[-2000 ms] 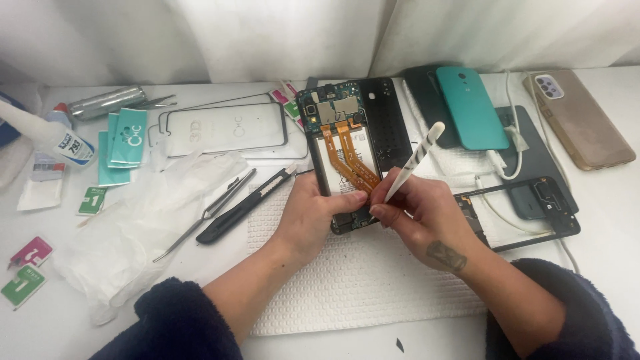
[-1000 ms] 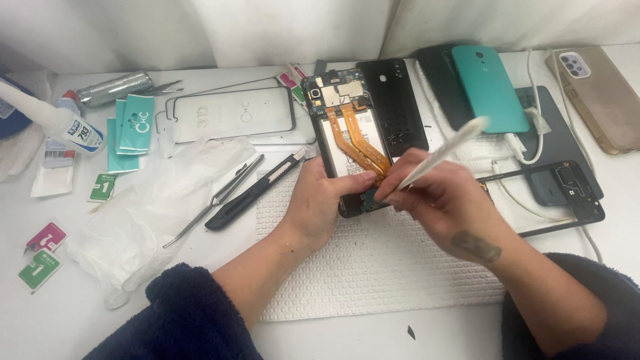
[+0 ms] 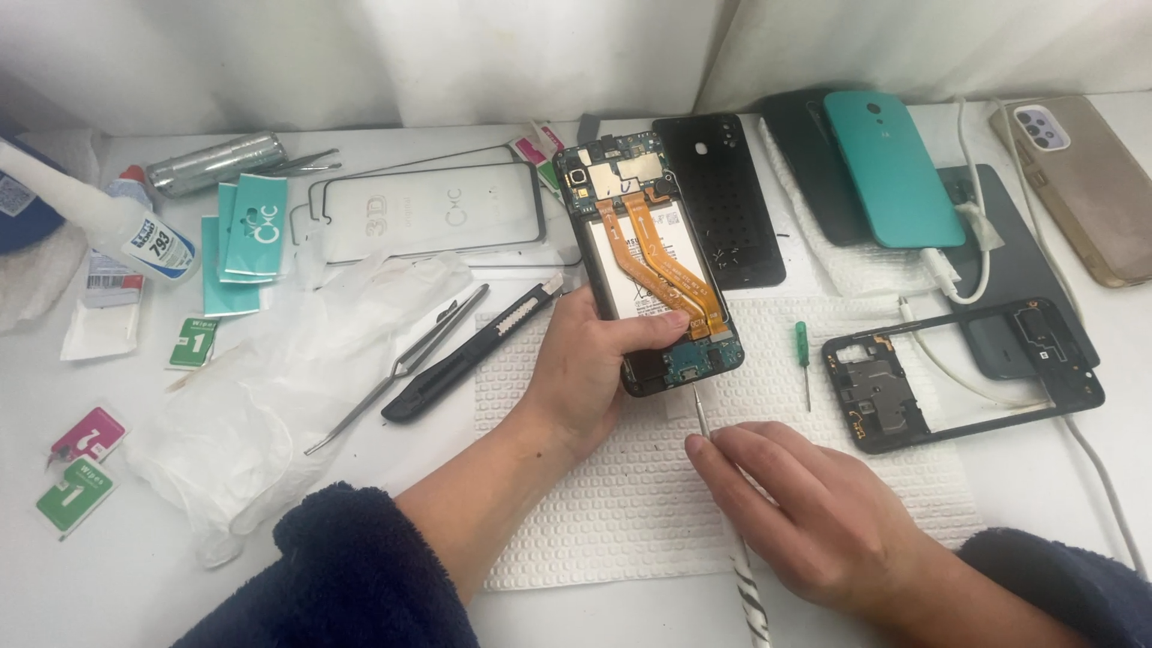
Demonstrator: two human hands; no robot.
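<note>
My left hand [image 3: 585,369] grips an opened smartphone [image 3: 643,261] by its lower left side, its thumb on the orange flex cables [image 3: 661,270] over the battery. The circuit board shows at the top and a smaller board at the charging-port end. In my right hand [image 3: 810,513] is a thin tool with a striped white handle [image 3: 747,585], held like a pen. Its metal tip lies at or just below the phone's bottom edge; contact cannot be told. Behind the phone lies a black back cover [image 3: 724,198]. A small green screwdriver [image 3: 801,346] rests on the textured paper towel [image 3: 612,531].
Right of the towel are a phone mid-frame [image 3: 963,373], a teal phone [image 3: 891,171] with a white cable and a phone in a brown case [image 3: 1089,189]. To the left lie a utility knife [image 3: 472,351], tweezers [image 3: 396,369], crumpled plastic [image 3: 243,432], screen glasses [image 3: 432,211] and a glue bottle [image 3: 135,234].
My right hand has moved from over the phone's lower end to below it, and the tool's handle now points down toward me. The green screwdriver has come into sight on the towel.
</note>
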